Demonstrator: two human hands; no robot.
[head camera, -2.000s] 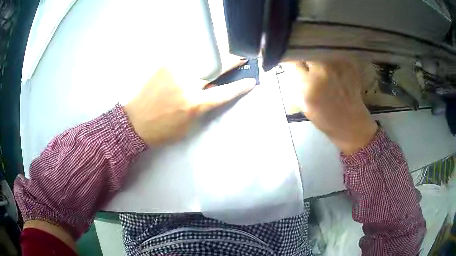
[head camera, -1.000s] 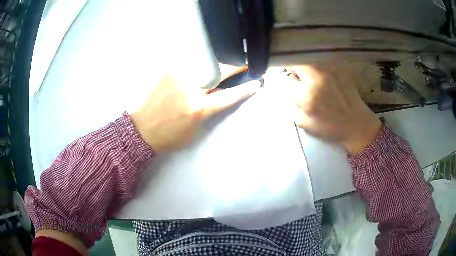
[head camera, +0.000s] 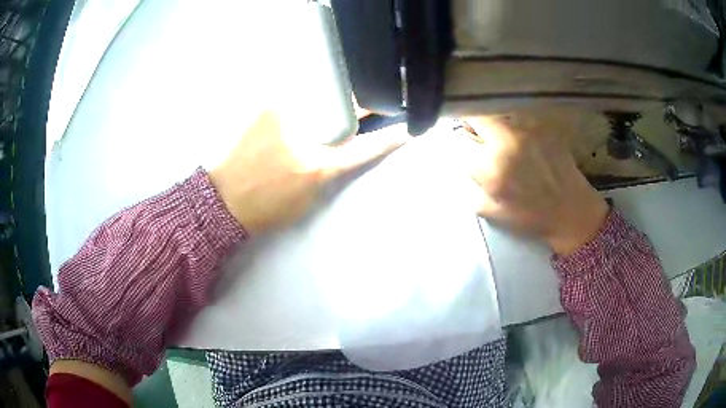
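A white fabric piece (head camera: 410, 279) lies on the white table and hangs over its front edge. My left hand (head camera: 279, 171) lies on the left, its fingers reaching to the sewing machine's dark rounded end (head camera: 426, 72). A small part of the dark label (head camera: 380, 123) shows just beyond those fingers. My right hand (head camera: 529, 171) is at the fabric's right edge beside the needle area, its fingertips washed out by glare. Whether it grips the cloth cannot be told. The needle and presser foot are hidden by glare.
The machine arm (head camera: 573, 80) covers the upper right. A pale rounded bar (head camera: 341, 88) stands left of the machine head. Metal parts (head camera: 625, 135) lie right of my right hand. White cloth (head camera: 557, 366) and my checked apron (head camera: 358, 382) are below the table edge.
The dark label, clearly seen two seconds ago, is now mostly covered by my left fingers and the machine head. The fabric has shifted slightly in view. Both hands remain close to the needle area.
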